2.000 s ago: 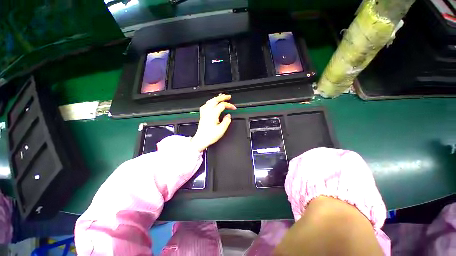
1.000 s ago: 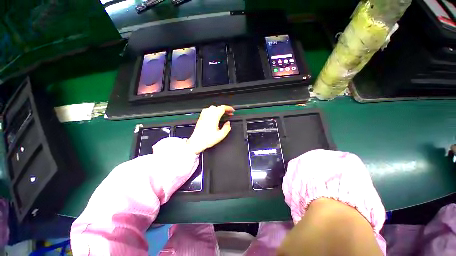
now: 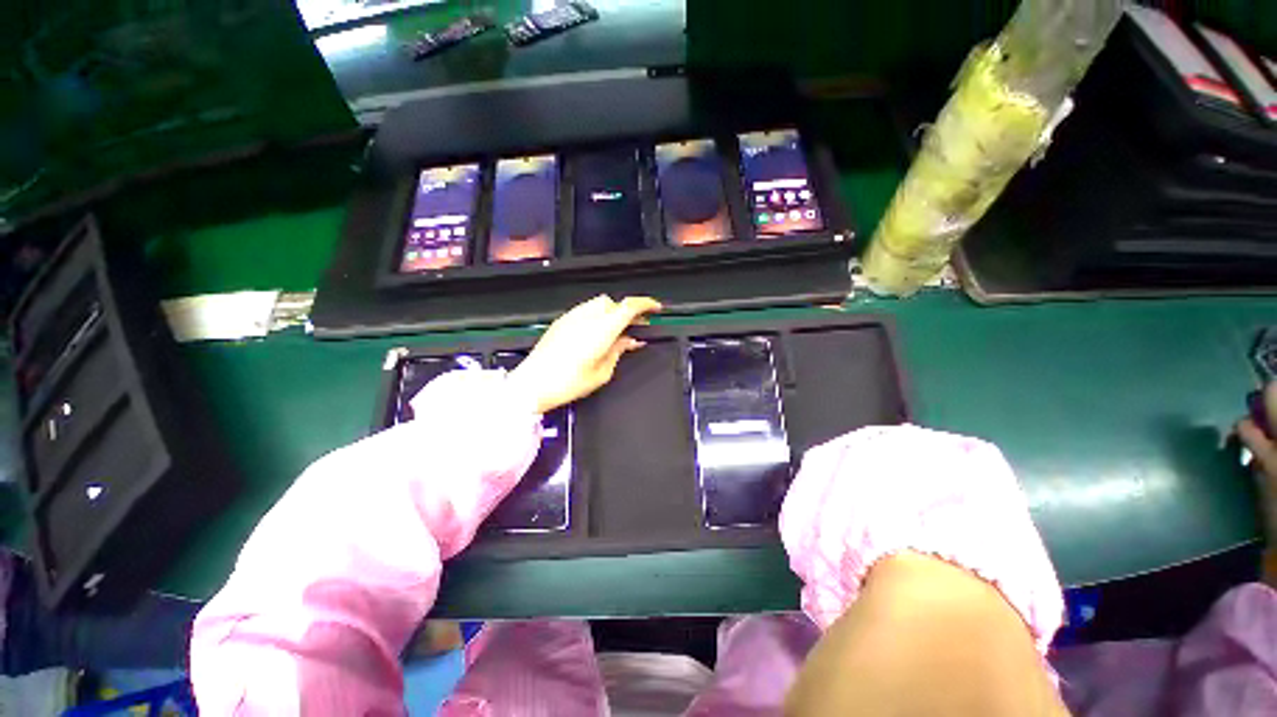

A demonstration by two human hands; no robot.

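A black five-slot tray (image 3: 640, 541) lies flat before me. Dark phones sit in its first, second and fourth slots; the fourth-slot phone (image 3: 738, 483) shows faint white text. The third and fifth slots are bare. My left hand (image 3: 581, 353) rests over the tray's back edge near the second and third slots, fingers apart, holding nothing visible. Its sleeve covers part of the first two phones. My right hand (image 3: 924, 637) is raised close to the camera, blurred and cut off by the bottom edge. Its fingers are not visible.
A second tray (image 3: 616, 263) on a dark platform (image 3: 448, 317) holds phones, most with lit screens. An empty-looking tray (image 3: 175, 420) tilts at left. A wrapped post (image 3: 966, 147) and tray stack (image 3: 1176, 224) stand at right. Another person's hand (image 3: 1256, 434) shows at the right edge.
More phones in the back tray have lit up; its first now shows a home screen and its fourth a wallpaper. The fourth-slot phone before me gained text. Another person's hand has come in at right.
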